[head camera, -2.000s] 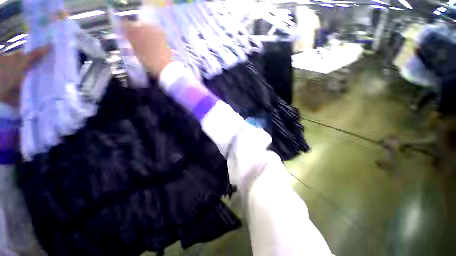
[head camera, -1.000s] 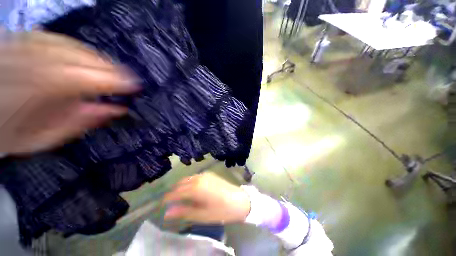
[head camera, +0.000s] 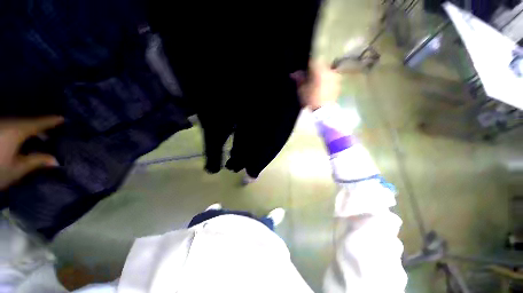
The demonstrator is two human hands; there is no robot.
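A solid black garment [head camera: 241, 68] hangs at the upper middle, its lower edge above the floor. My right hand [head camera: 321, 87] is at its right edge, blurred; the fingers are partly hidden by the cloth, so its grip is unclear. Dark ruffled skirts [head camera: 109, 114] hang to the left in layers. My left hand [head camera: 26, 150] is at the left edge, partly cut off, with thumb and fingers apart against the dark ruffles. A pale, blurred strip [head camera: 162, 63] lies between the skirts and the black garment.
Greenish shiny floor [head camera: 367, 189] spreads below and to the right. A white table [head camera: 487, 57] stands at the upper right. Rack castor bases show at the lower right [head camera: 433, 249] and top [head camera: 364, 57]. My white clothing fills the bottom middle.
The view has turned downward and the hangers have left the picture. My right hand has moved from low in front of me up to the black garment's edge. My left hand is further left.
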